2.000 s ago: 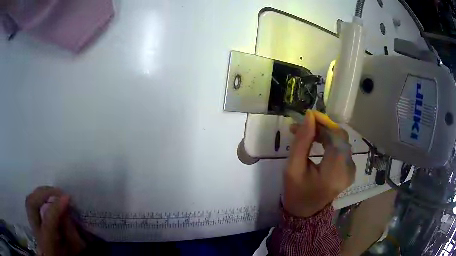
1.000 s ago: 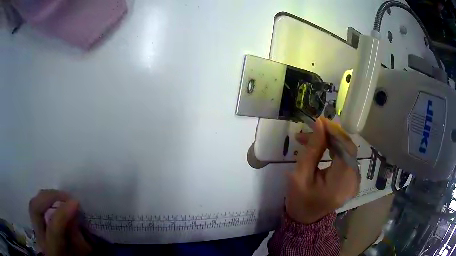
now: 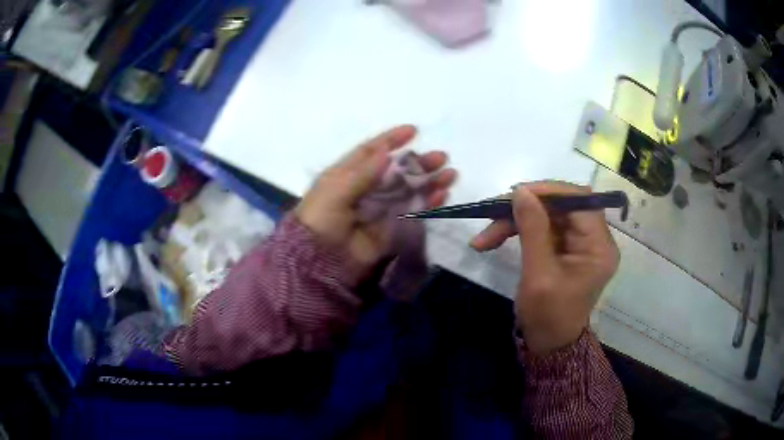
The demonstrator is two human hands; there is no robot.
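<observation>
My left hand (image 3: 344, 198) is palm up in the middle of the view, with a crumpled pale pink-lilac fabric piece (image 3: 400, 193) in it, part hanging below the fingers. My right hand (image 3: 563, 258) holds dark tweezers (image 3: 481, 208) level, tips pointing left at the fabric; whether the tips touch it I cannot tell. The sewing machine head (image 3: 713, 99) is at the upper right. Its hook opening (image 3: 645, 161) is uncovered and lit yellow-green, with the silver slide plate (image 3: 599, 135) beside it.
Another pink fabric piece (image 3: 447, 19) lies at the table's top edge. Blue trays (image 3: 77, 258) at left hold a red-topped spool (image 3: 157, 166), white scraps and a brush-like tool (image 3: 230, 27). Slim tools (image 3: 760, 331) lie on the machine bed at right.
The view has swung left, bringing the trays into sight. My right hand and the tweezers have left the hook opening. My left hand has risen and opened, showing the fabric.
</observation>
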